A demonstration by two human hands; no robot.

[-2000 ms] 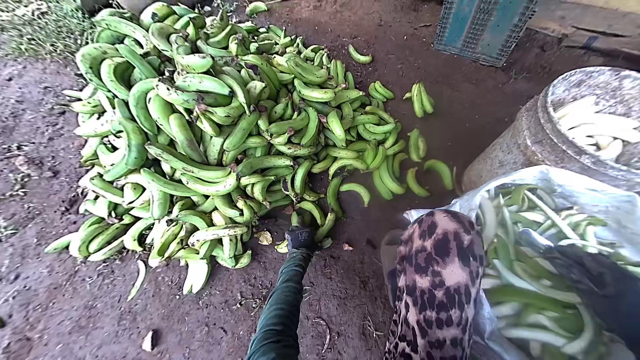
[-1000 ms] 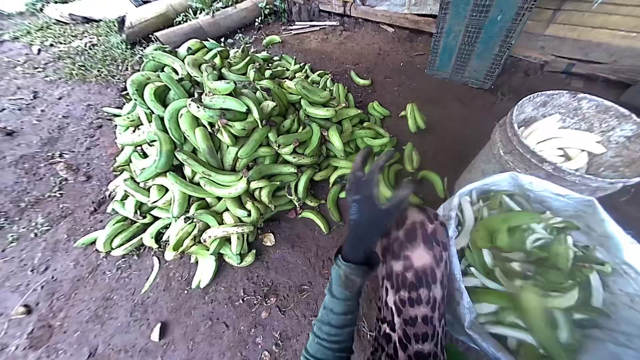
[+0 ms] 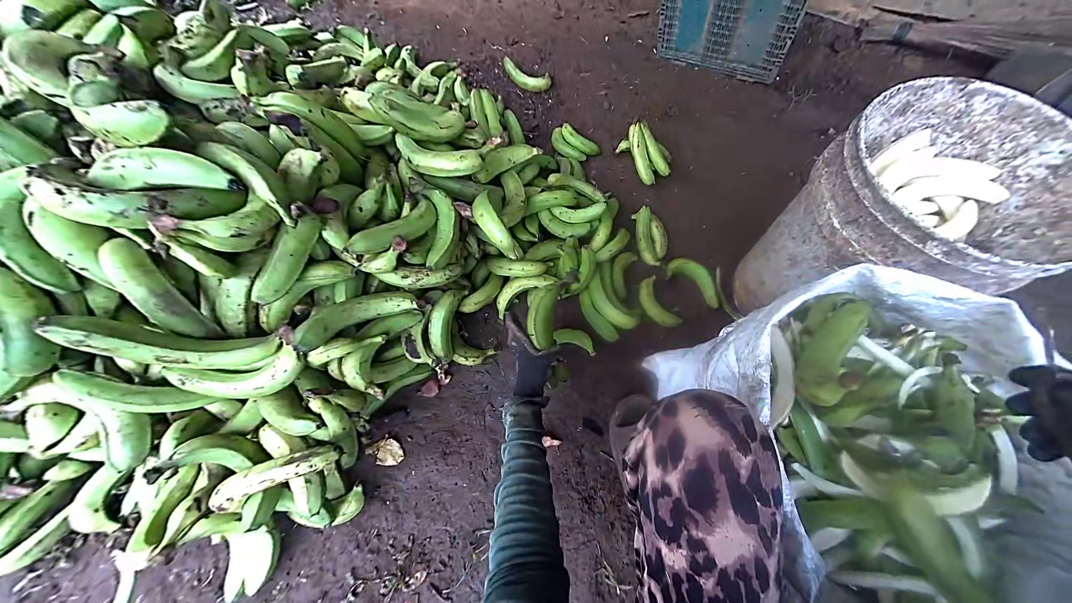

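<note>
My left hand (image 3: pixel 531 362), in a dark glove, reaches to the near right edge of a large heap of green plantains (image 3: pixel 243 251). Its fingers touch or lie just beside a green plantain (image 3: pixel 543 316); whether they grip it cannot be told. My right hand (image 3: pixel 1038 410), also dark-gloved, is at the far right edge, over a white plastic sack (image 3: pixel 720 368) full of green plantains and peels (image 3: pixel 913 469). It is partly cut off by the frame, and a thin pointed thing, perhaps a blade, rises beside it. Peeled plantains (image 3: pixel 938 180) lie inside a worn bucket (image 3: pixel 804 218) behind the sack.
My knee in spotted cloth (image 3: pixel 712 494) is between the left arm and the sack. A blue-green plastic crate (image 3: pixel 729 33) stands at the back on the dirt ground. Several loose plantains (image 3: pixel 649 152) lie right of the heap. Wooden boards (image 3: pixel 921 25) run along the back right.
My left hand, raised and spread above my knee one second ago, is now down at the heap's edge. My right hand has come into view at the right edge. The view has shifted.
</note>
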